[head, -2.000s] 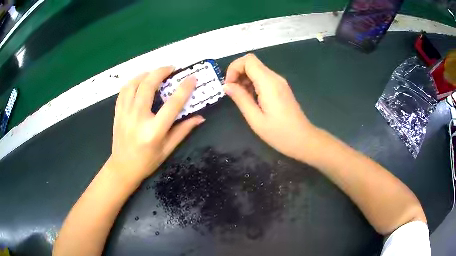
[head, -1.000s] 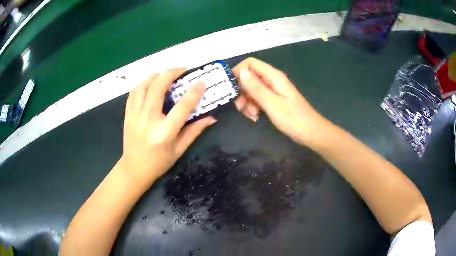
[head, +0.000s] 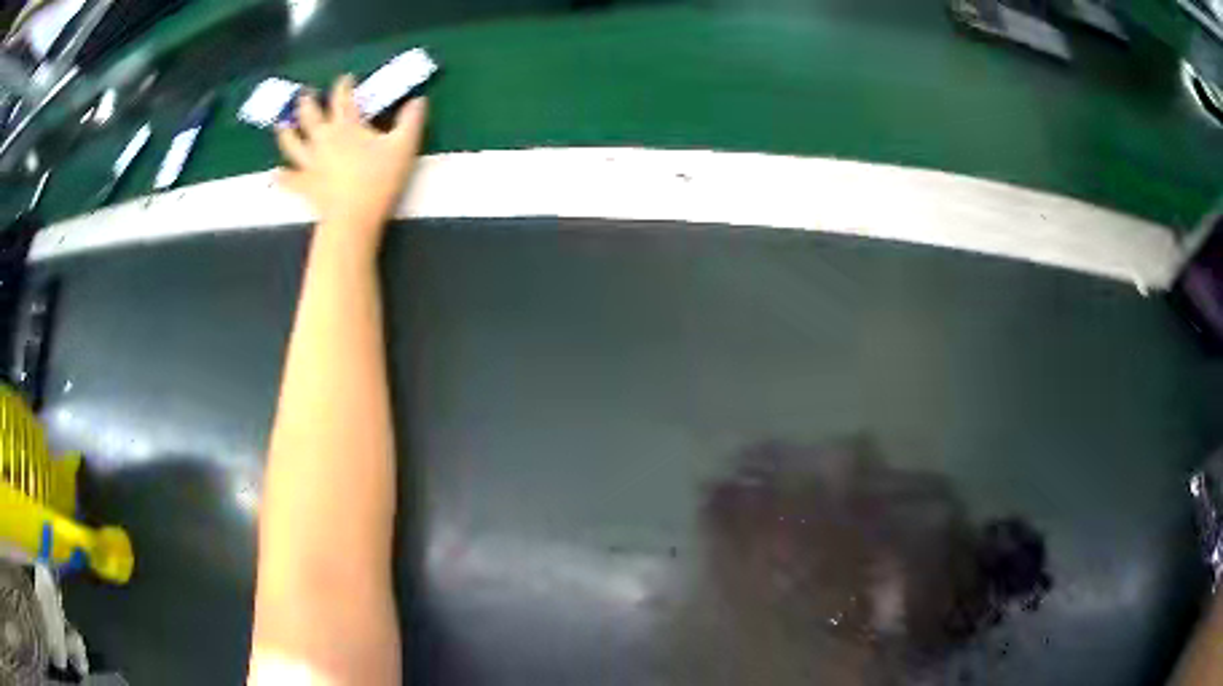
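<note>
My left hand [head: 346,158] is stretched out over the green belt at the upper left, fingers spread. A white-faced keypad board [head: 400,81] lies between its thumb and index finger; whether they touch it is not clear. Another keypad board [head: 272,102] lies at the left of the fingertips, partly hidden by them. My right hand is out of the picture; only a bit of skin shows at the lower right edge. The pile of tiny black parts [head: 858,550] lies blurred on the worktop, lower right of centre.
More narrow-looking boards [head: 177,156] lie on the belt [head: 590,94] further left. A white strip [head: 805,194] borders the dark worktop [head: 563,349]. A yellow object with a blue bit [head: 61,529] is at the lower left. A dark slab [head: 1200,288] is cut off at the right edge.
The view has swung left. My left hand has moved from above the worktop to the boards on the belt. My right hand has left the picture.
</note>
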